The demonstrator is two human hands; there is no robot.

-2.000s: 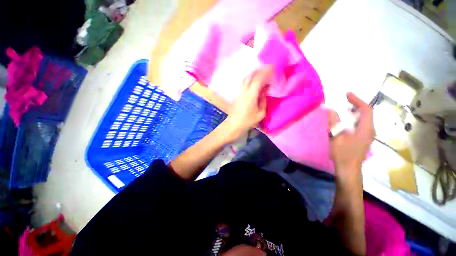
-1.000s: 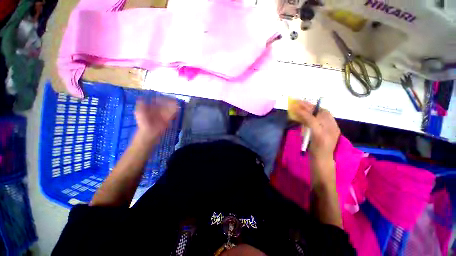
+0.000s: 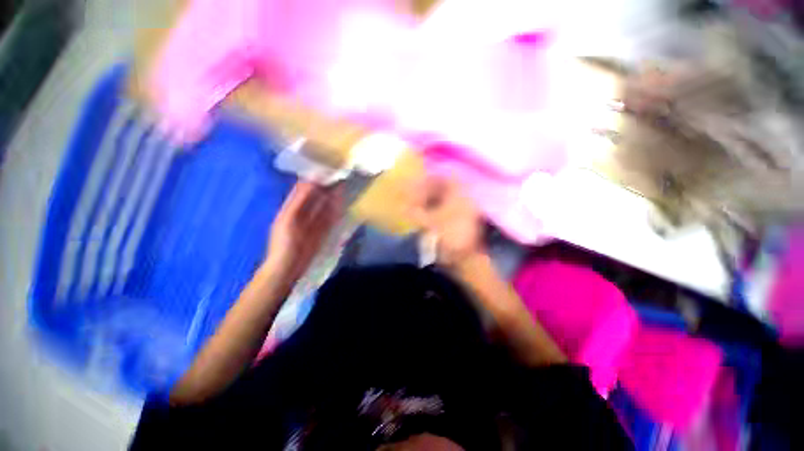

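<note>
The view is strongly blurred. My right hand (image 3: pixel 451 220) holds the yellow-tan marking template (image 3: pixel 388 195), which points left from the fingers in front of my lap. A short white piece, seemingly the pen barrel (image 3: pixel 428 249), shows below that hand. My left hand (image 3: pixel 304 225) is at the basket's right side, fingers up, just below a small whitish thing (image 3: pixel 308 164); whether it grips this is unclear. Pink garment panels (image 3: pixel 291 44) lie across the table above both hands, their lower edge hanging near the right hand.
A blue slatted basket (image 3: pixel 212 220) stands at left on the pale floor. The blurred sewing machine (image 3: pixel 688 114) is at upper right on the white table (image 3: pixel 643 225). Bright pink fabric (image 3: pixel 577 308) is heaped below the table edge at right.
My right hand has moved left with the template, away from the table's right part. My left hand has moved slightly right. The view has shifted and blurred.
</note>
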